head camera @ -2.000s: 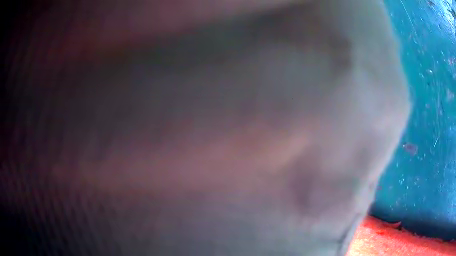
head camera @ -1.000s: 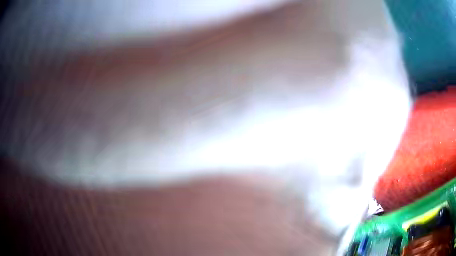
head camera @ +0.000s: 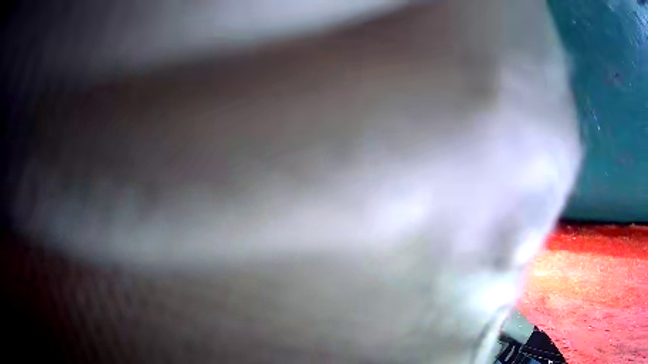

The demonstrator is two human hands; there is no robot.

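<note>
A large, pale, blurred shape (head camera: 320,185) lies very close to the camera and covers most of the view; I cannot tell what it is. Right of it, a red-orange foam pad (head camera: 593,284) shows at the lower right. At the bottom edge, beside the blurred shape, a small cut-off dark and grey thing (head camera: 543,350) lies over the pad; too little shows to name it. Neither my left hand nor my right hand can be made out.
A scratched green-blue bench surface (head camera: 614,142) with small specks shows at the upper right, behind the red-orange pad. The rest of the surroundings is hidden by the blurred shape.
The green board with copper and yellow parts at the lower right is out of view. The pad's far edge sits lower in the view. The blurred shape stays in place, a little dimmer.
</note>
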